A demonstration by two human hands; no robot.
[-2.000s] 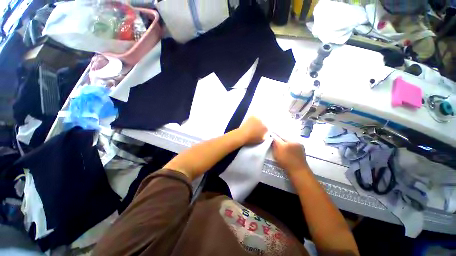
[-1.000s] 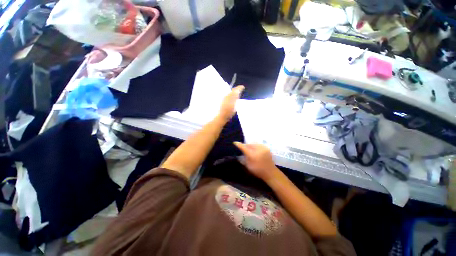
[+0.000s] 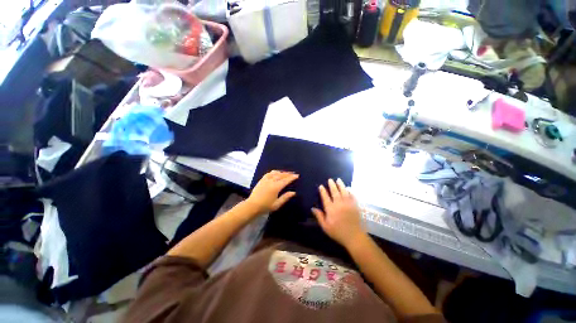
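A dark panel (image 3: 309,158) lies flat on the white table, its lower part reaching over the front edge. My left hand (image 3: 275,190) rests flat on its left side, fingers apart. My right hand (image 3: 338,211) rests flat on its right side, fingers spread. Neither hand grips anything. The white piece is not visible; whether it lies under the panel cannot be seen. The sewing machine's needle area (image 3: 399,142) is to the right of the panel, under a bright glare.
More dark panels (image 3: 221,123) lie at the back left. A pink basket (image 3: 211,60), blue crumpled material (image 3: 138,129) and a hanging dark panel (image 3: 110,221) are left. Grey strips (image 3: 470,202) with black loops lie right, below the machine head carrying a pink block (image 3: 508,115).
The white piece that was between my hands is out of sight. A dark panel now lies flat in front of me, and both hands have moved onto it with fingers opened.
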